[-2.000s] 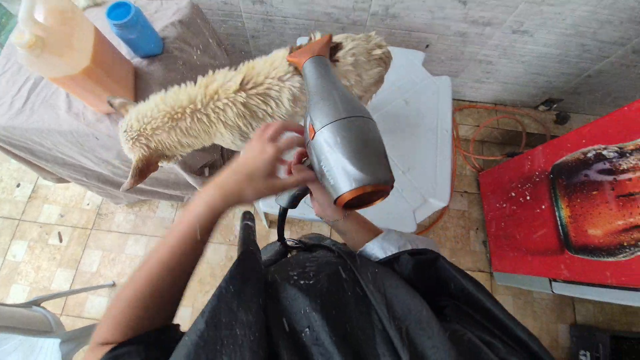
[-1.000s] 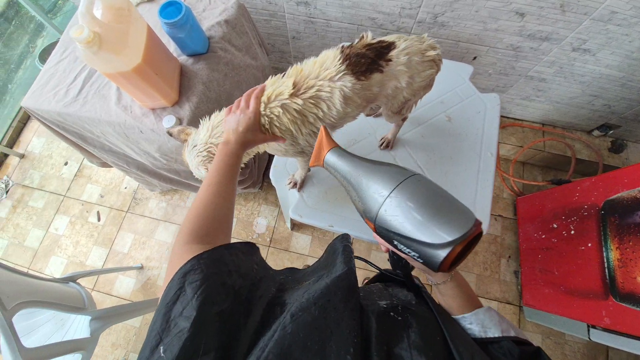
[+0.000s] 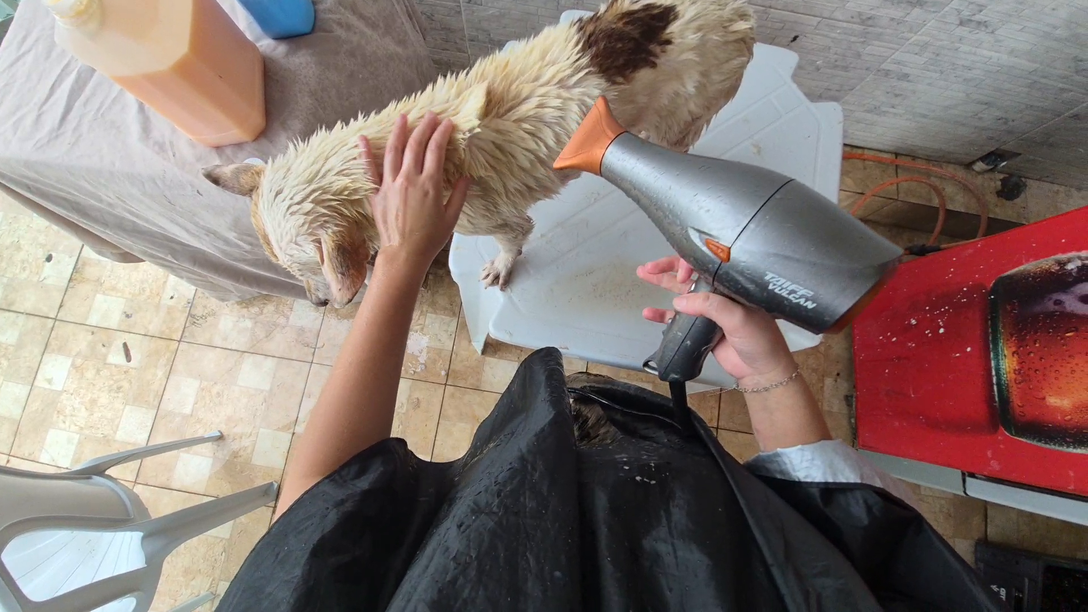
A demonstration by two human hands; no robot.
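Observation:
A damp, cream-coloured dog with a brown patch stands on a white plastic table, its head lowered past the left edge. My left hand lies on the fur behind its neck, fingers spread, gripping nothing. My right hand holds a grey hair dryer by its black handle, with some fingers loosely extended. The dryer's orange nozzle points left toward the dog's side, close to the coat. Whether the dryer is running cannot be told.
At the upper left, a cloth-covered table bears a jug of orange liquid and a blue container. A white plastic chair stands lower left. A red cooler is at right, near an orange hose by the tiled wall.
Two seconds ago both my hands were at the dryer; my left hand has since moved onto the dog. The dryer's nozzle has turned from pointing away from me to pointing left.

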